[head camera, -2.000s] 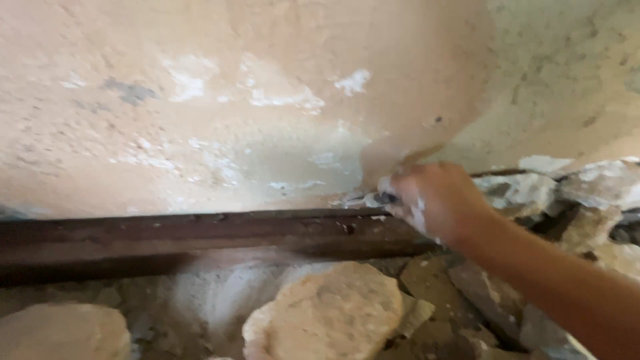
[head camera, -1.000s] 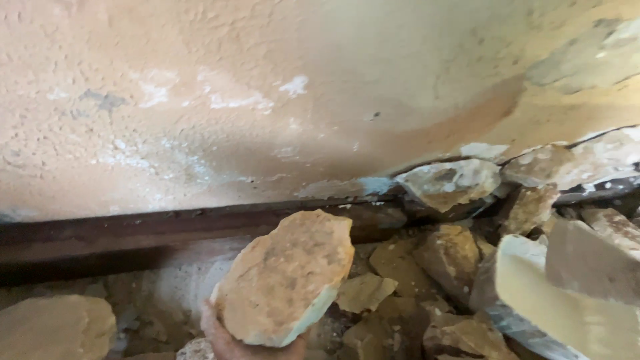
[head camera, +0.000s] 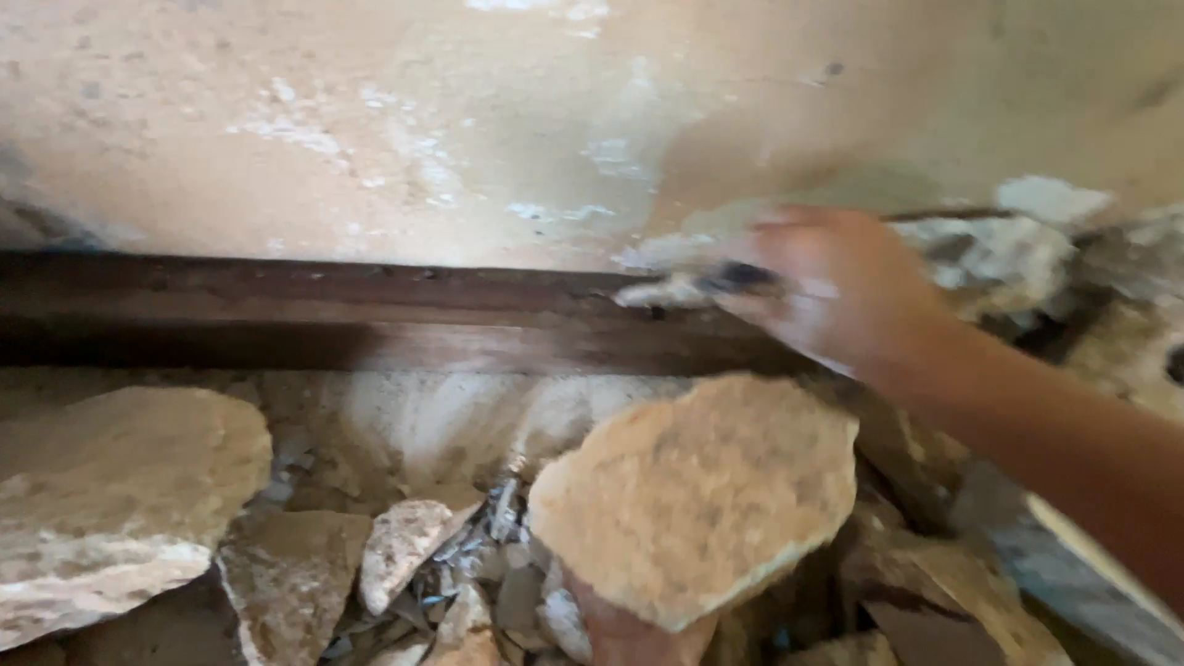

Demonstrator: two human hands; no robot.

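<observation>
My left hand [head camera: 643,624], mostly hidden, grips a flat, tan-faced chunk of broken plaster [head camera: 703,490] from below, at the lower middle. At the wall's foot my right hand [head camera: 832,277] is closed around a small object [head camera: 731,277] with a dark part and a pale, whitish tip. Blur hides what kind of object it is. Its tip lies over the top edge of a dark brown baseboard [head camera: 444,314], by the peach painted wall [head camera: 370,139], which has white flaking patches.
Another large plaster chunk [head camera: 120,481] lies at the lower left. Smaller rubble pieces [head camera: 296,573] and flakes cover the floor below the baseboard. At right, broken plaster [head camera: 999,259] projects along the wall's foot, with a pale-edged block [head camera: 1073,555] partly behind my right forearm.
My right hand, out of view one second ago, is back at the baseboard's top edge with the small object. The chunk in my left hand has moved right relative to the floor rubble.
</observation>
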